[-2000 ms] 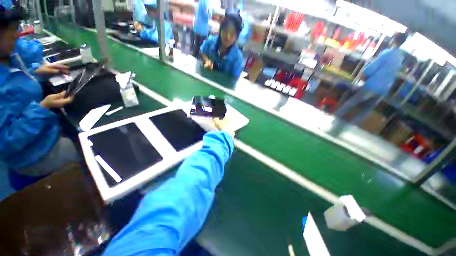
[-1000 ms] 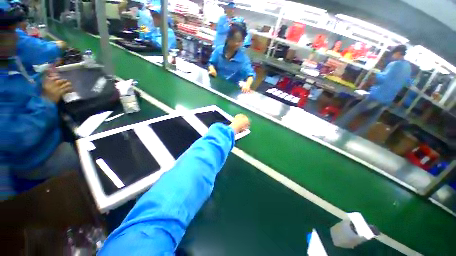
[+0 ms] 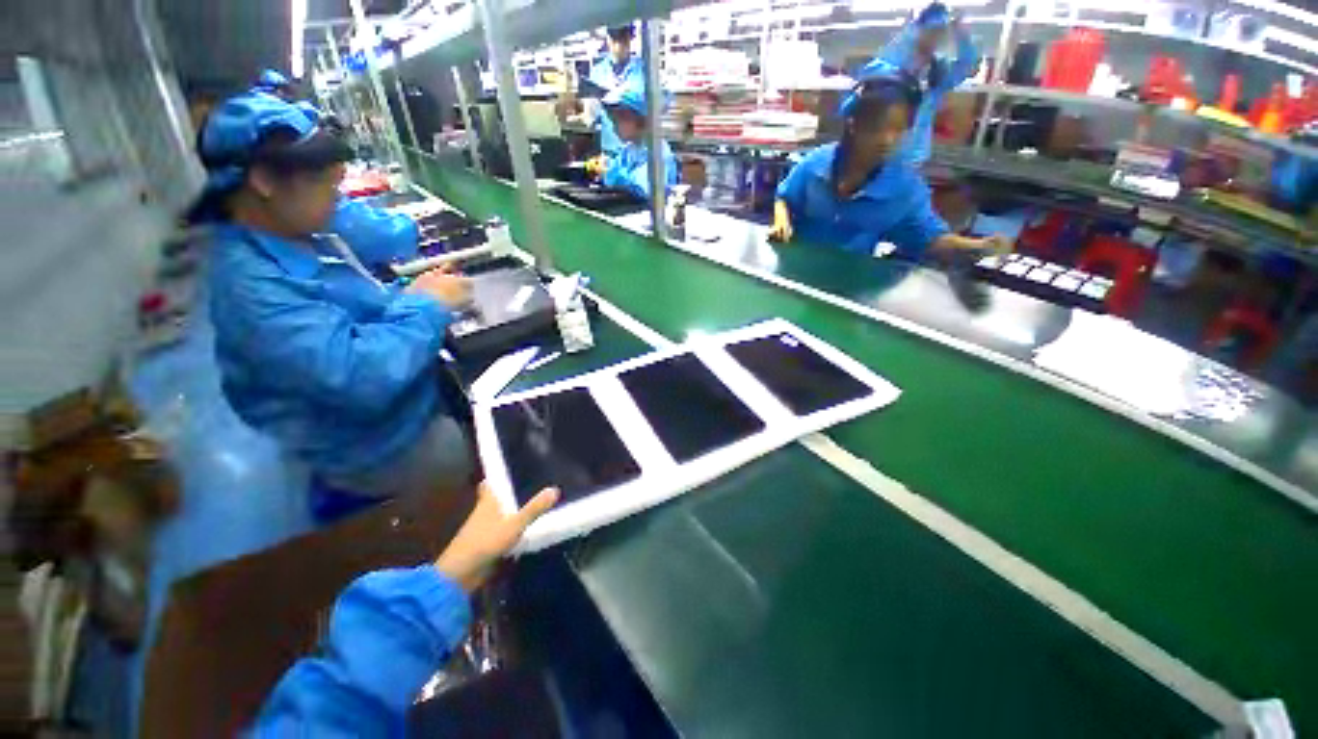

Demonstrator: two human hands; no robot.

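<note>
A long white carrier tray (image 3: 661, 472) lies across the dark green bench and the brighter green belt. Its three recesses hold glossy black panels: left (image 3: 567, 445), middle (image 3: 691, 400) and right (image 3: 798, 373). My left hand (image 3: 499, 531), bare with a blue sleeve, holds the tray's near left corner, thumb over the rim and the other fingers partly hidden at its outer side. My right hand is not in view.
A seated worker in blue (image 3: 325, 311) is close on the left, beside a black stack (image 3: 499, 311) and a small white bottle (image 3: 575, 325). A brown carton (image 3: 246, 621) is at lower left. Another worker (image 3: 867, 188) is across the belt.
My left hand has moved from the tray's far right end to its near left corner. The panel it held earlier has been let go. The white strip on the left panel is gone. The view has turned left.
</note>
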